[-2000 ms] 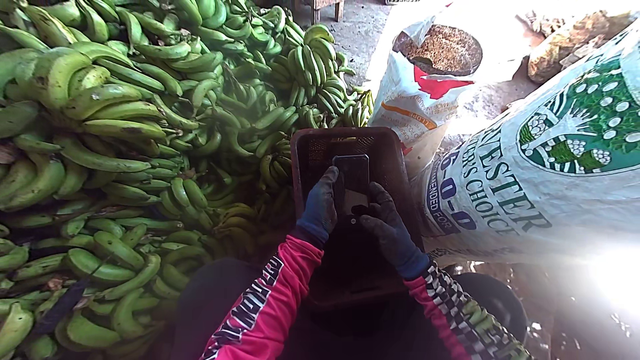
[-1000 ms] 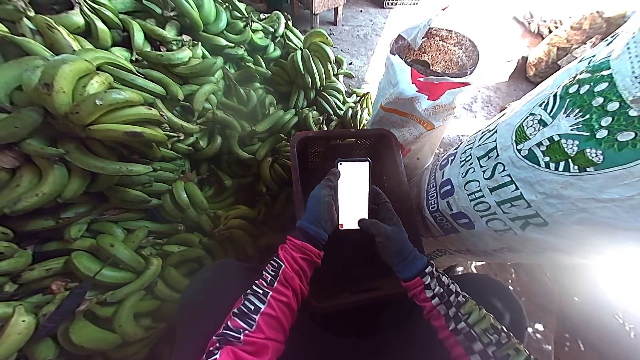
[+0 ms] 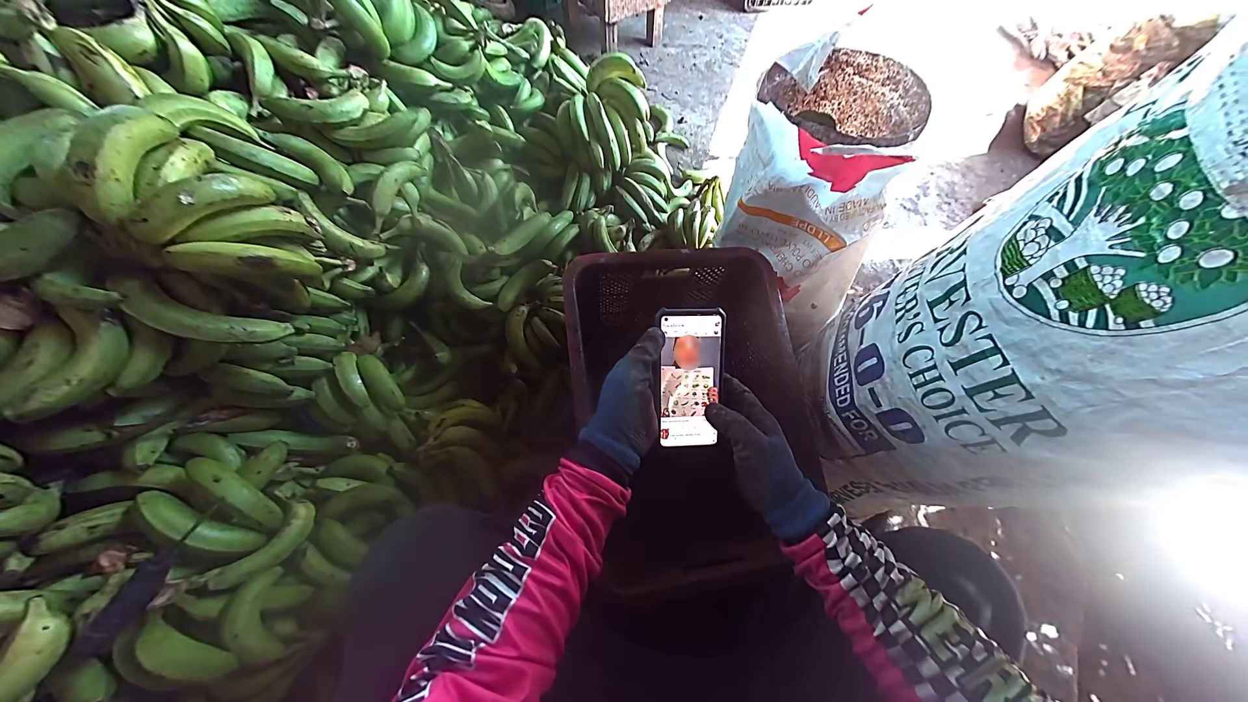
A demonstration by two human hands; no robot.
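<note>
A smartphone with a lit screen is held upright between my gloved hands, above a dark reddish plastic crate. My left hand, in a blue and dark glove, grips the phone's left edge. On the lower right side, my right hand in a matching glove holds it, thumb over the screen's edge. The fingers behind the phone are hidden. Dark shadow hides most of the crate's inside.
A large heap of green bananas fills the left. Right of the crate stand a printed white woven sack and a smaller plastic sack, by a round container of brown grains. A black round tub sits low right.
The phone's screen was dark, then blank white, and now shows a page with pictures. My hands stay around the phone in nearly the same place.
</note>
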